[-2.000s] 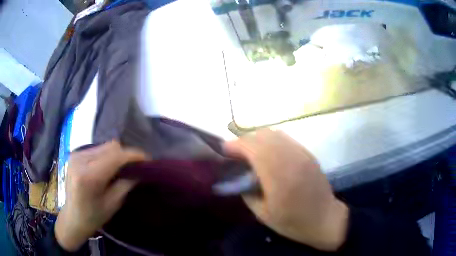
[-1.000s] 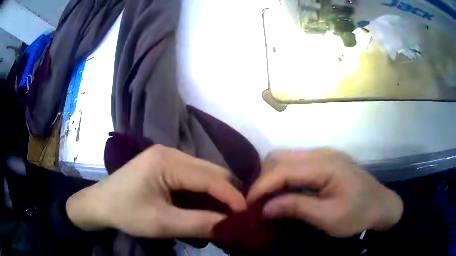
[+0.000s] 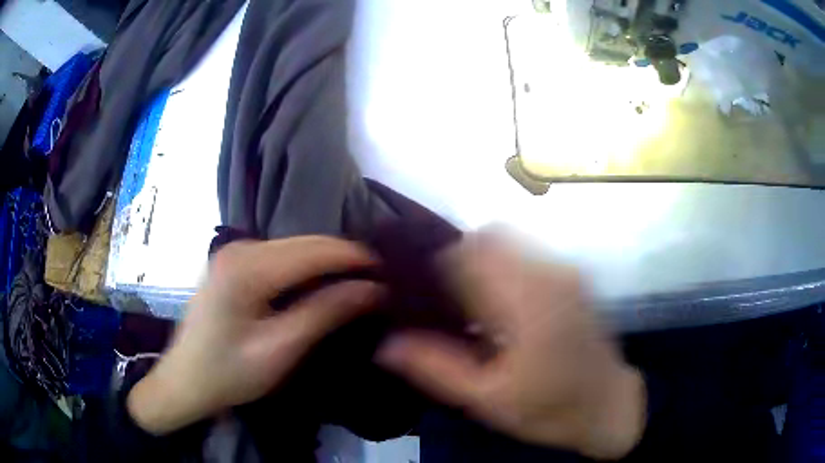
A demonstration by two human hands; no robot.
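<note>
A maroon fabric panel [image 3: 412, 249] lies at the front edge of the table, joined to a grey fabric panel [image 3: 303, 136] that runs back over the table. My left hand [image 3: 262, 316] pinches the maroon cloth between thumb and fingers. My right hand [image 3: 534, 348] is blurred, beside the maroon cloth, its thumb pointing left below the fingers; whether it grips the cloth cannot be told. The cloth below my hands is dark and partly hidden.
The sewing machine's needle area [image 3: 665, 63] is at the upper right, above its lit bed [image 3: 615, 145]. More grey cloth [image 3: 104, 154] hangs at the left edge. Blue crates [image 3: 63, 99] and a cardboard box [image 3: 80, 262] stand left of the white table [image 3: 715, 240].
My left hand has kept hold of the maroon cloth. My right hand has moved slightly left and down, away from the pinch where the fingertips met. The view has shifted slightly.
</note>
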